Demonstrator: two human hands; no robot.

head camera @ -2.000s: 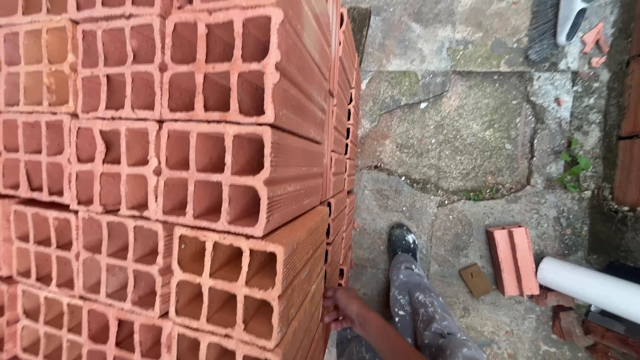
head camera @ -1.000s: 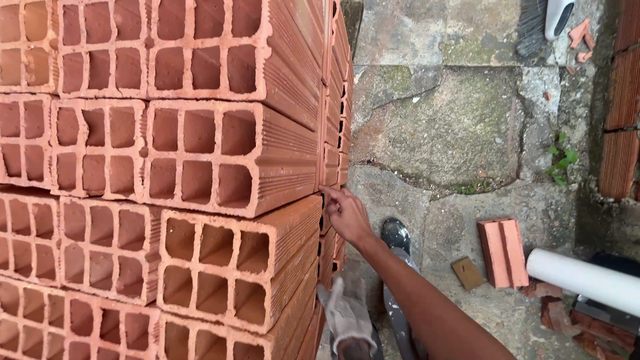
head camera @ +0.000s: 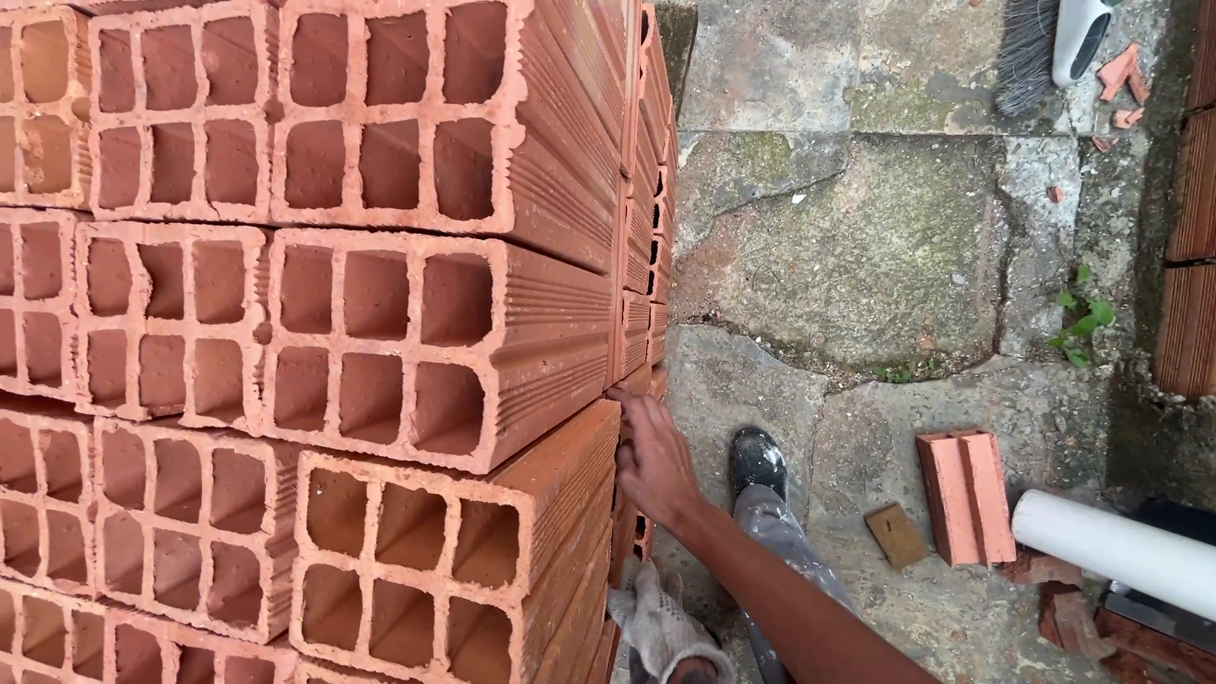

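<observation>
Hollow red clay bricks (head camera: 380,237) fill the left side of the head view in stacked rows, their open cells facing up at me. My bare right hand (head camera: 655,465) touches the stack's right edge, with curled fingers at a seam beside an orange-toned hollow brick (head camera: 570,475). Its fingertips are partly hidden, so a grip cannot be made out. Lower down, my left hand (head camera: 660,617), in a whitish knit glove, is close against the stack's side; its fingers are partly hidden too.
My boot (head camera: 758,461) stands on cracked paving beside the stack. To the right lie a brick piece (head camera: 967,499), a small brown block (head camera: 896,535), a white tube (head camera: 1121,551) and broken brick bits (head camera: 1073,617). A brush (head camera: 1031,57) and a small plant (head camera: 1083,318) are farther up.
My right hand has moved up along the stack's edge since the earliest frame, then slightly back down. My gloved left hand has come into view and is now lower along the side.
</observation>
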